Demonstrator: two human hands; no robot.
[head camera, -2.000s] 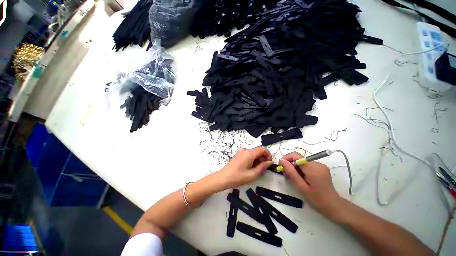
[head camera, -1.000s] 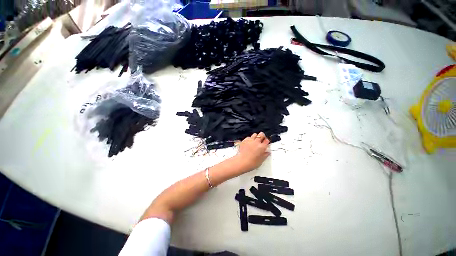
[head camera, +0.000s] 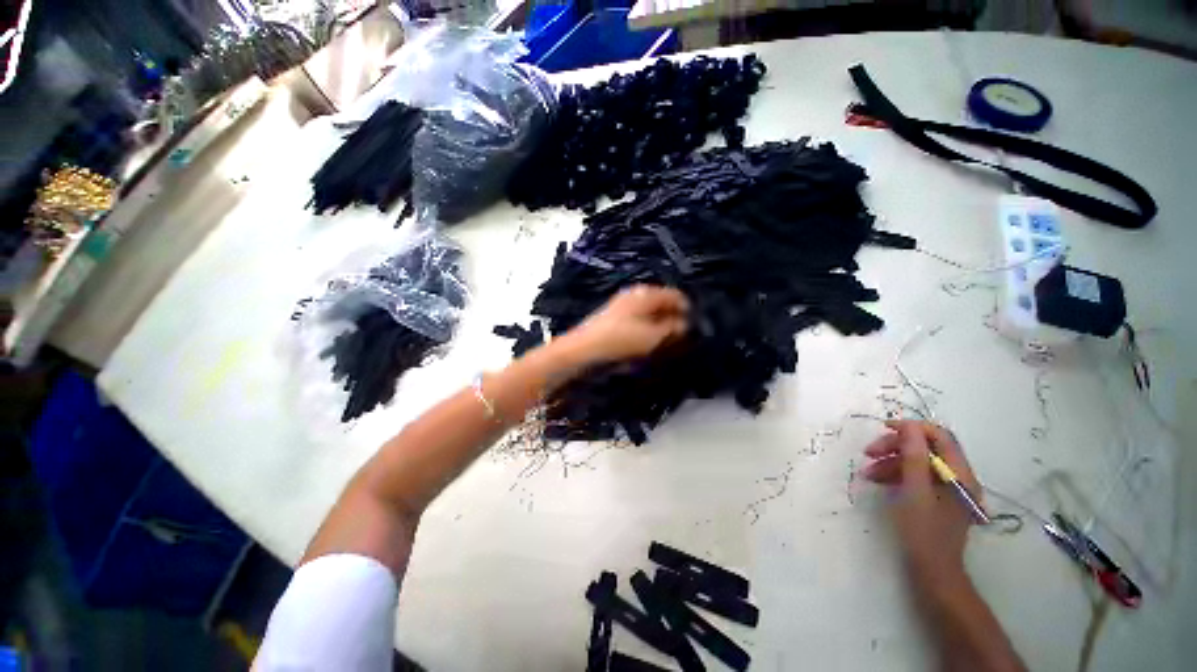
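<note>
My left hand (head camera: 646, 323) is blurred over the left-middle part of the large heap of black fabric tabs (head camera: 735, 223). Its fingertips are at the dark strips, and I cannot tell whether it grips one. My right hand (head camera: 925, 479) is at the right of the heap, holding the yellow and grey thread-trimming pen (head camera: 956, 486) with its yellow part by the fingers. Several set-apart tabs (head camera: 689, 610) with small slots lie loosely near the bottom edge, partly cut off by it.
Thread offcuts (head camera: 558, 453) lie at the heap's near edge. Clear plastic bags (head camera: 486, 131) cover strips at left. At right are a power strip (head camera: 1017, 263), black adapter (head camera: 1082, 299), crocodile clips (head camera: 1096, 562) and thin leads. A black strap (head camera: 1050, 158) and blue tape roll (head camera: 1008, 104) lie beyond.
The tab that both hands held with the pen two seconds ago no longer shows between them. My left hand moved onto the heap. My right hand, unseen one second ago, shows at right.
</note>
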